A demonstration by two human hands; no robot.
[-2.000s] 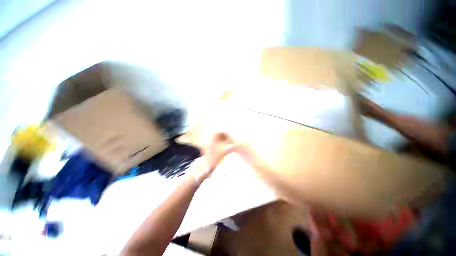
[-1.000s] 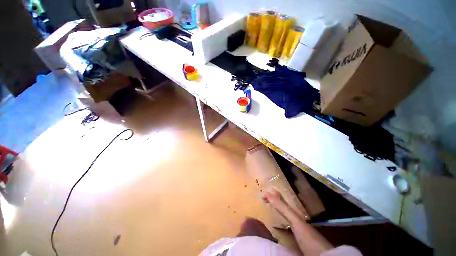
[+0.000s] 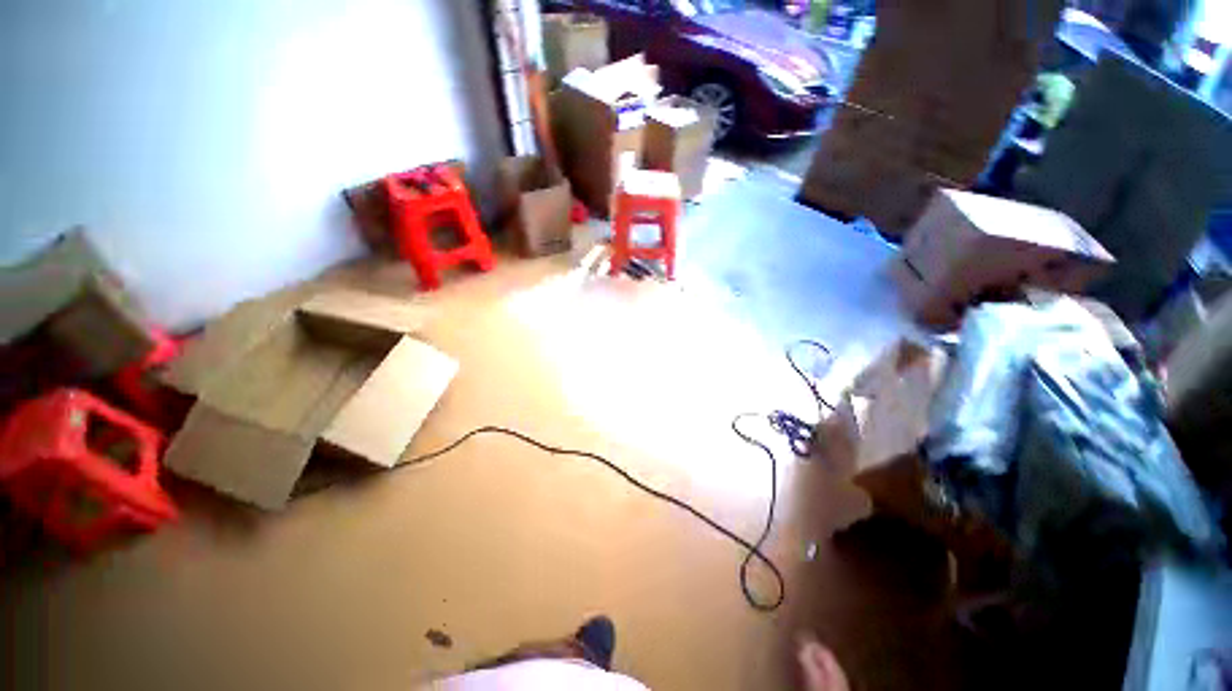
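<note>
My right hand [image 3: 819,666] shows only in part at the bottom edge, right of centre. It is small and blurred, and whether it holds anything cannot be told. My left hand is out of the picture. An open brown carton [image 3: 257,452] lies on the brown floor at the left, its flaps spread and its visible inside empty. A thin black cable [image 3: 608,466] runs from beside this carton across the floor and ends in loops at the right.
Red stools [image 3: 81,466] stand at the left, with another red stool [image 3: 439,227] by the wall and one with a white top [image 3: 647,223] near the doorway. Cartons with sheeting over them [image 3: 1040,405] are at the right. A dark red car [image 3: 730,61] is outside.
The view has swung from the long white bench to the floor and doorway. The open carton and stools have come into view. My right hand is now mostly cut off by the bottom edge.
</note>
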